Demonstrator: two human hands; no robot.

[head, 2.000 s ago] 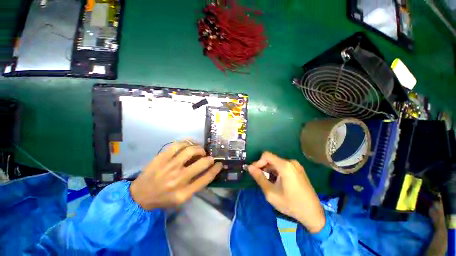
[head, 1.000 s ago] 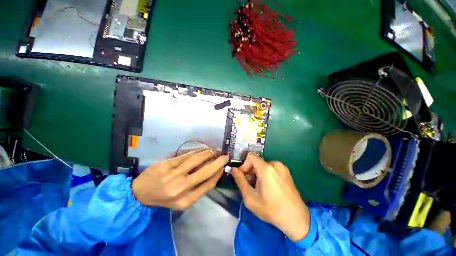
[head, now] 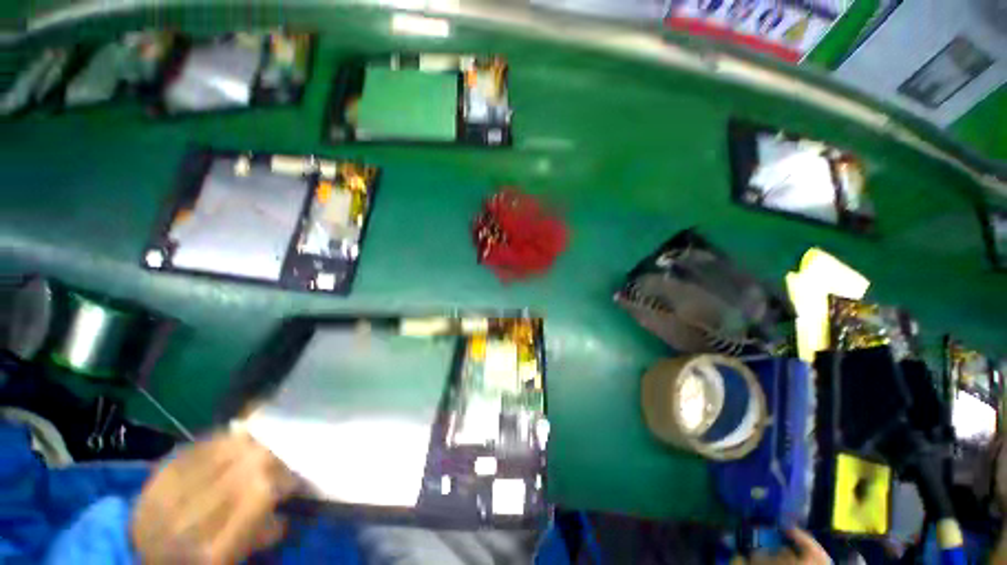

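Note:
The open tablet (head: 364, 408) lies in front of me, with a large silver panel and a narrow main board (head: 483, 386) at its right end. My left hand (head: 210, 497) is blurred at the tablet's lower left corner; its grip is unclear. A thin solder wire (head: 166, 411) runs from the spool (head: 94, 334) to this hand. A hand, apparently my right hand (head: 801, 548), is cut off by the bottom edge below the blue ribbed box (head: 764, 464). Its hold is unclear. Small wired parts on the tablet are too blurred to make out.
A red bundle of wired components (head: 521, 234) lies beyond the tablet. More open tablets lie behind, including one with a green-looking panel (head: 409, 103). At right are a fume fan (head: 696, 298), a tape roll (head: 703, 405) and a black holder with a yellow patch (head: 861, 494).
The view has shifted, showing more of the bench's far side. Both hands have left the tablet's lower right area. My left hand is farther left; the apparent right hand is at the far lower right.

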